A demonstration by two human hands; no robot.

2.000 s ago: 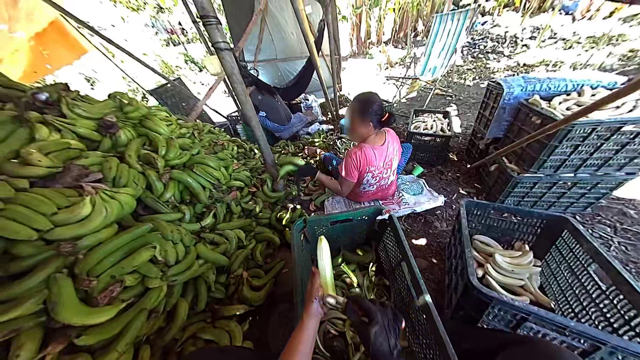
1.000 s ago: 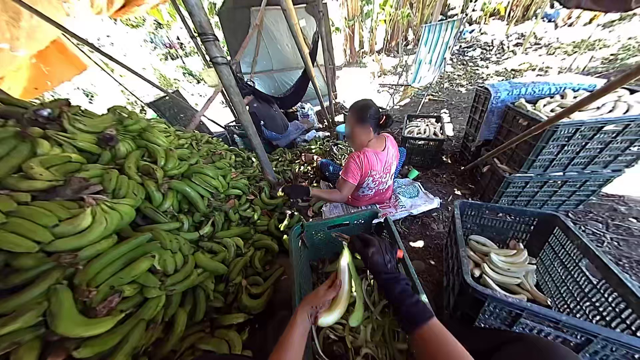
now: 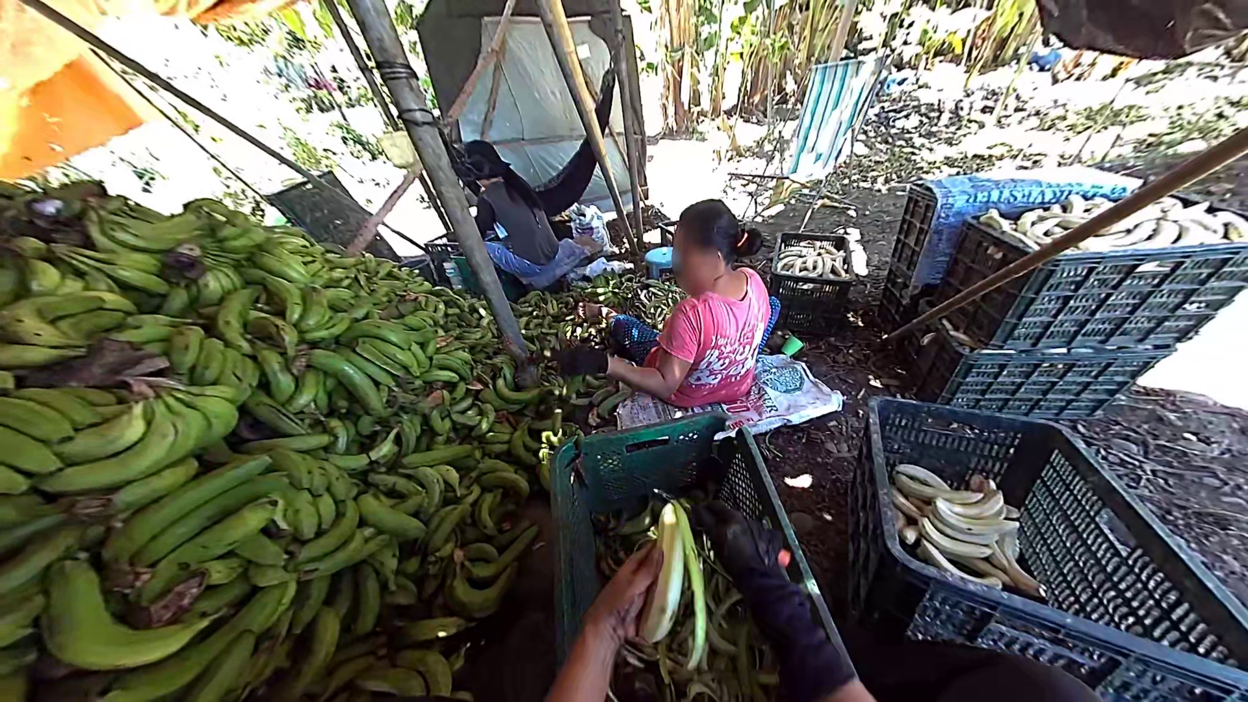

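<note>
My bare left hand (image 3: pixel 626 593) holds a partly peeled green banana (image 3: pixel 667 573) over the green plastic crate (image 3: pixel 651 450). A strip of green peel (image 3: pixel 695 585) hangs off the fruit's right side. My right hand (image 3: pixel 738 544), in a dark glove and sleeve, is at the upper right of the banana. Something orange shows at the glove, perhaps the handle of a tool; its blade cannot be made out. Loose peels (image 3: pixel 726 639) lie in the crate beneath both hands. Peeled bananas (image 3: pixel 965 526) lie in a black plastic crate (image 3: pixel 1092 624) on the right.
A large heap of green bananas (image 3: pixel 195 429) fills the left side. A person in a pink shirt (image 3: pixel 717 336) sits just beyond the crate, another person (image 3: pixel 517 219) farther back. Stacked crates (image 3: pixel 1082 302) stand at the right behind a slanting pole (image 3: pixel 1072 239). A metal post (image 3: pixel 444 185) rises ahead.
Two seconds ago the banana stood upright in my left hand; now it is lower, with a peel strip hanging loose. My gloved hand has moved up along the fruit since then.
</note>
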